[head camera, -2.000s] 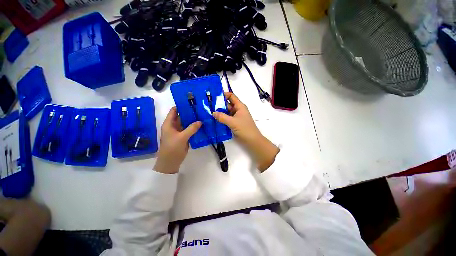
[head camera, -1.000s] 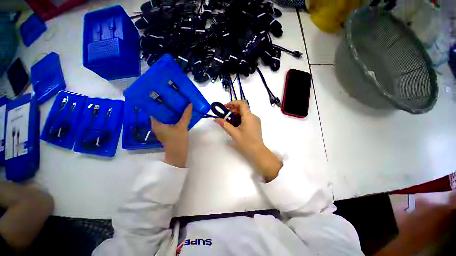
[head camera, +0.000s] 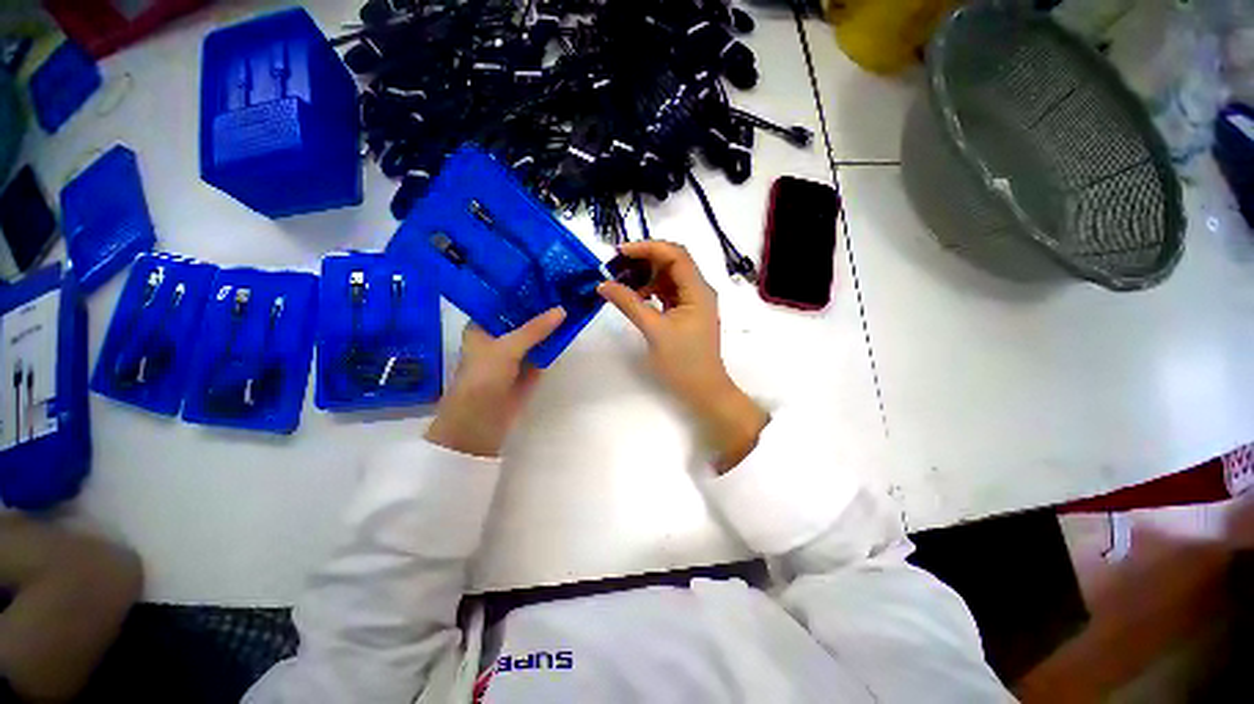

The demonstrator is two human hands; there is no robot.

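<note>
A blue blister tray (head camera: pixel 498 237) is held tilted above the table, with two USB connectors (head camera: pixel 447 249) lying side by side in its upper part. My left hand (head camera: pixel 498 378) grips the tray's lower edge, thumb on top. My right hand (head camera: pixel 674 323) is at the tray's right end and pinches the dark cable coil (head camera: pixel 631 271) with thumb and fingers. The coil is partly hidden by my fingers, and I cannot tell how far it sits in the recess.
Three filled trays (head camera: pixel 380 333) lie at left. Behind are a tall stack of blue trays (head camera: pixel 279 117) and a black cable pile (head camera: pixel 550 96). A smartphone (head camera: pixel 800 244) and a mesh basket (head camera: pixel 1041 151) are at right. Another person's arm (head camera: pixel 62 605) is at lower left.
The held tray was upright in both hands, then turned tilted. My right hand moved to the hanging coil and has now brought it against the tray's end.
</note>
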